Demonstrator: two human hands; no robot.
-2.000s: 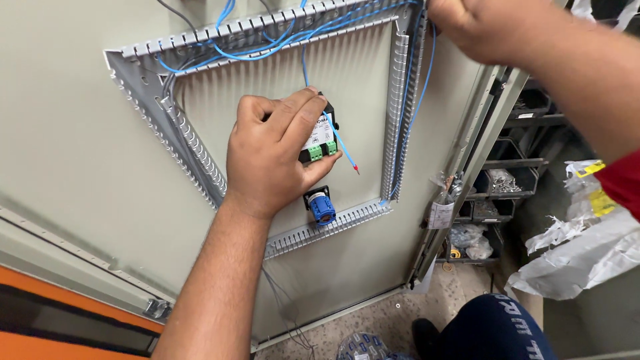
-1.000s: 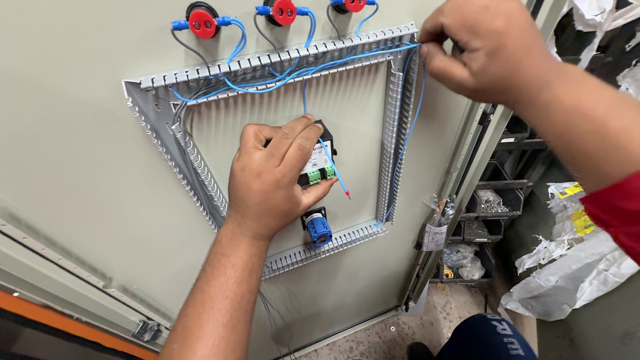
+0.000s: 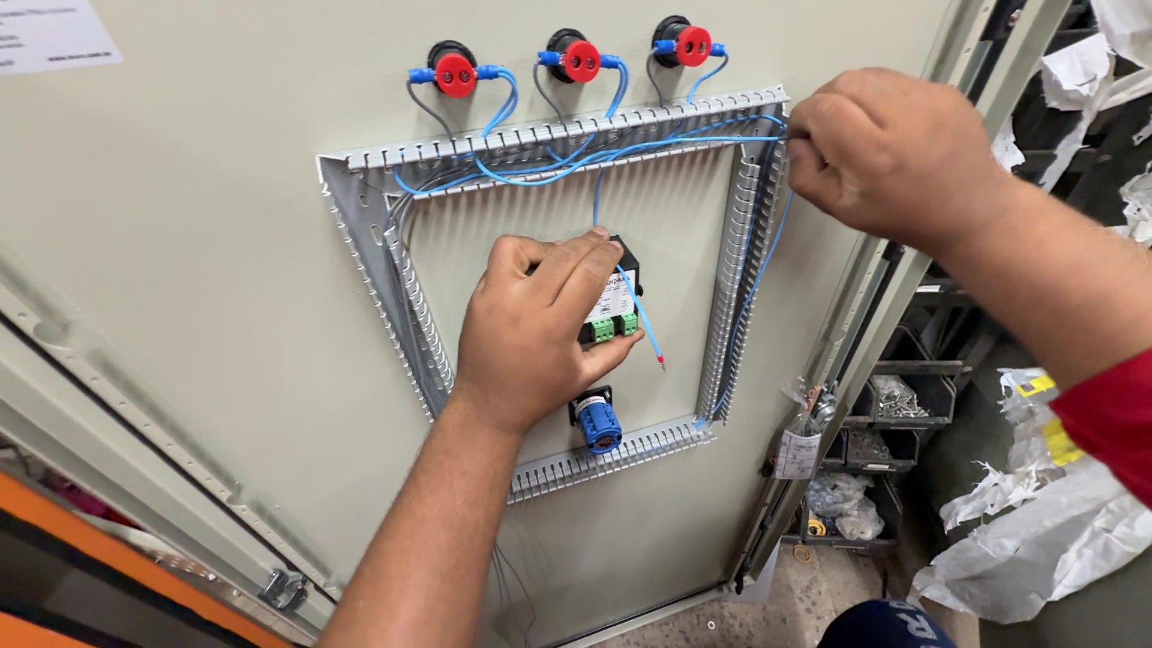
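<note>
My left hand [image 3: 549, 324] is closed around a black panel device [image 3: 614, 297] with green terminal blocks. A blue wire [image 3: 644, 315] with a red ferrule comes from under its fingertips and hangs across the device. At the duct's upper right corner my right hand [image 3: 864, 153] pinches a blue wire [image 3: 702, 139] that runs along the top slotted wiring duct [image 3: 558, 135]. A blue rotary switch body [image 3: 598, 423] sits below the device, inside the duct frame. Three red-backed round panel fittings [image 3: 454, 75] with blue wire terminals are above the duct.
The grey metal enclosure door [image 3: 225, 270] carries the ducts. A bag of small parts [image 3: 798, 441] hangs at its right edge. Beyond are black bins [image 3: 900, 400] of screws and torn white wrapping [image 3: 1044, 540]. An orange frame [image 3: 108, 576] is at the lower left.
The view has shifted upward, bringing the red-backed fittings into sight. My left hand stays on the device, and my right hand remains near the duct's upper right corner.
</note>
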